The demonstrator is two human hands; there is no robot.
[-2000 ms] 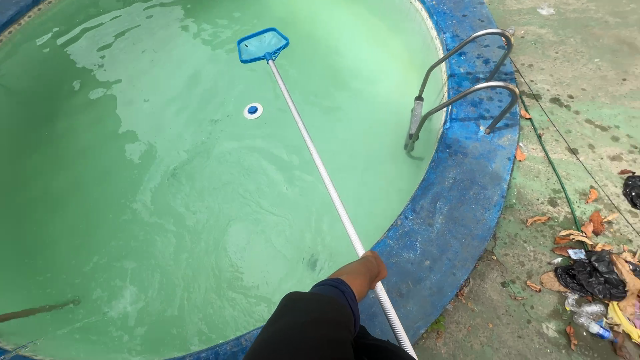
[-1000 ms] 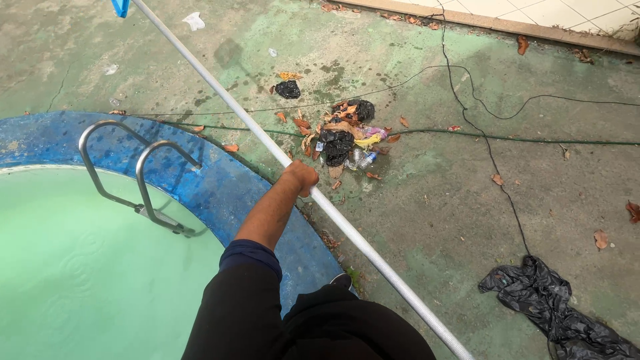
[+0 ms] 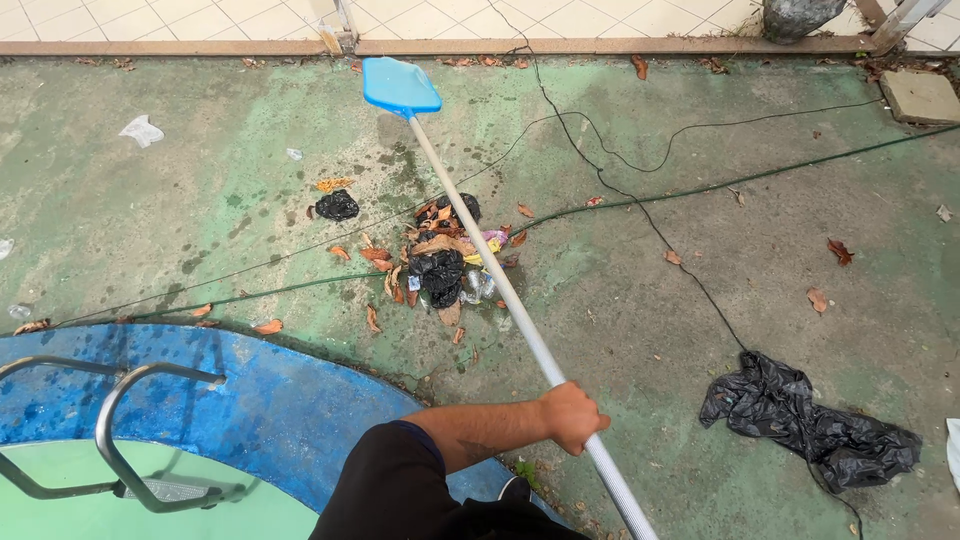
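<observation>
My left hand [image 3: 576, 417] is closed around the pale ribbed pole [image 3: 517, 307] of a pool skimmer. At the pole's far end the blue skimmer net [image 3: 401, 86] is over the concrete, near the tiled edge. The pole crosses above a heap of dry leaves, black plastic bags [image 3: 437, 274] and plastic scraps. Below my hand the pole runs out of the frame. My right hand is not in view.
The pool's blue rim [image 3: 247, 405] and metal ladder [image 3: 112, 435] lie at the lower left. A green hose [image 3: 720, 184] and thin dark cables cross the concrete. A black plastic bag [image 3: 810, 427] lies at right, a stone slab [image 3: 921, 97] at upper right.
Two seconds ago the skimmer net was at the pool water; now it is over the concrete beyond the heap. My left hand keeps its hold on the pole. The view has swung right.
</observation>
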